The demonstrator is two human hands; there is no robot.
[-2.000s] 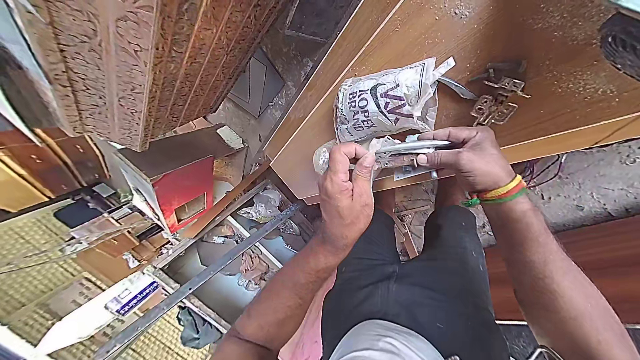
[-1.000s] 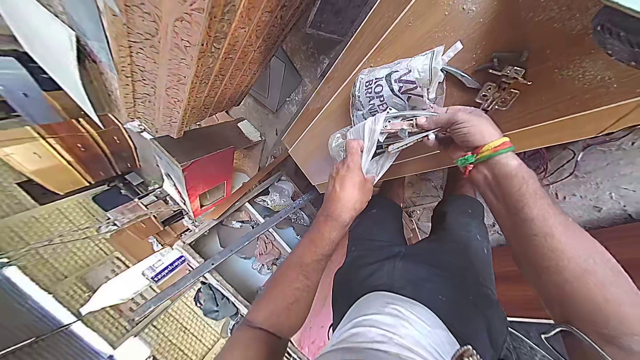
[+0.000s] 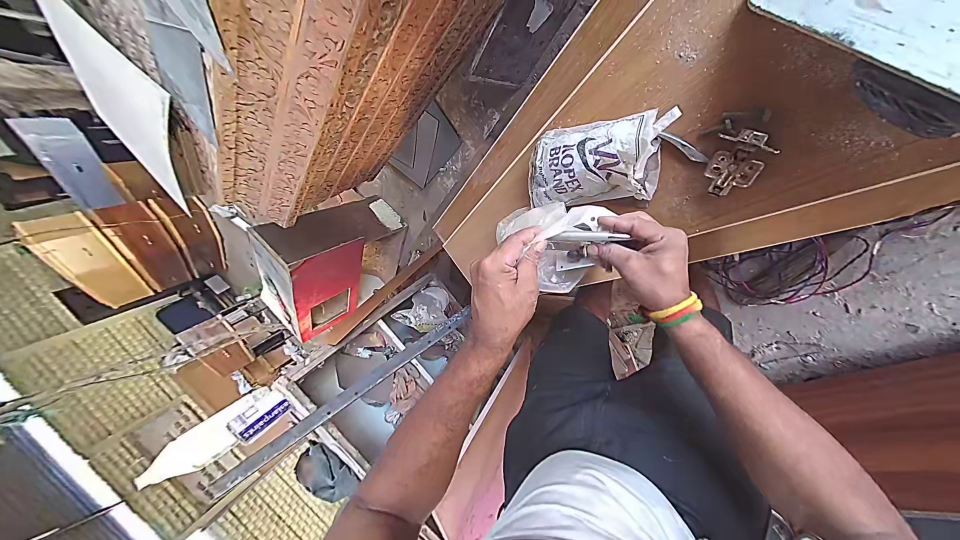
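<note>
My left hand [image 3: 510, 289] pinches the edge of a clear plastic bag [image 3: 551, 225] over the corner of a wood-faced panel [image 3: 637, 82]. Between the thumb and fingers of my right hand [image 3: 649, 259] is a flat metal fitting [image 3: 592, 235], partly inside the bag; its exact kind cannot be told. Just beyond my hands lies a white printed pouch [image 3: 592, 161], its top crumpled. To its right, several metal cabinet hinges [image 3: 735, 169] rest in a small pile on the panel.
A white-topped object [image 3: 870, 34] stands at the upper right. Tangled cables [image 3: 795, 274] lie on the dusty floor at right. A carved wooden panel [image 3: 330, 90], a red-fronted box [image 3: 326, 285] and a long metal bar [image 3: 352, 394] are at left.
The plastic bag, spread broadly over the fitting a second ago, is now drawn toward my left hand, and more of the fitting shows. The pouch and hinges remain on the panel.
</note>
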